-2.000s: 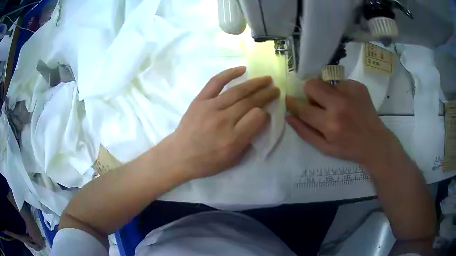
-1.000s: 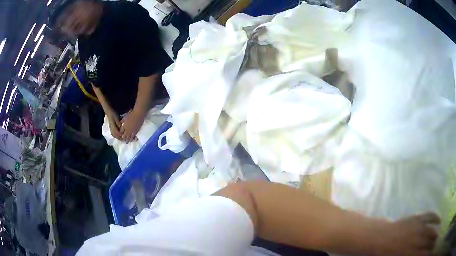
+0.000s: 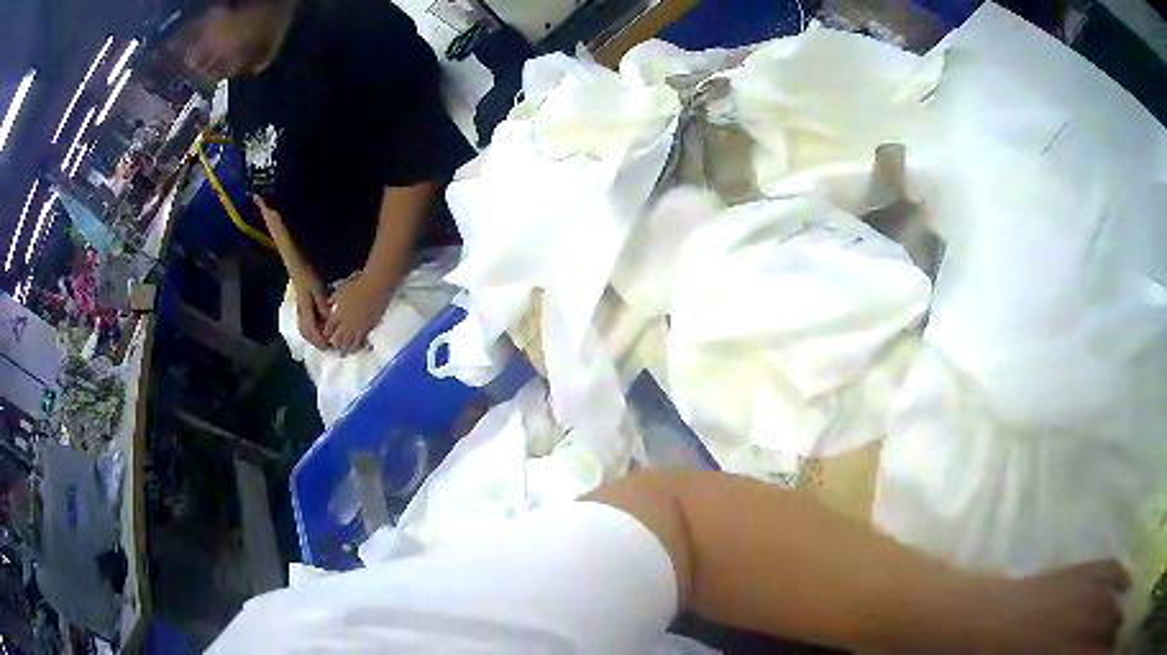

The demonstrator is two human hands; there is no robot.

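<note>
My left hand [image 3: 1078, 612] is at the lower right edge of the picture, small and blurred, lying at the edge of white cloth. Whether its fingers grip the cloth cannot be told. My right hand is out of the picture. White garment pieces [image 3: 793, 320] lie in a large heap above my left forearm, with grey-beige cloth bits [image 3: 717, 156] among them. A brown paper ticket [image 3: 840, 484] shows at the heap's lower edge, just above my forearm.
A blue plastic bin [image 3: 384, 386] at the left holds white pieces and clear rings. A white loop [image 3: 442, 355] is at its edge. A person in a black T-shirt [image 3: 339, 109] sits beyond, hands on white cloth. A cluttered worktable edge [image 3: 138, 422] runs down the far left.
The view has swung left from the sewing machine to the heap, bin and seated person. The machine and my right hand have left the picture. Since the middle frame, the scene has shifted slightly right.
</note>
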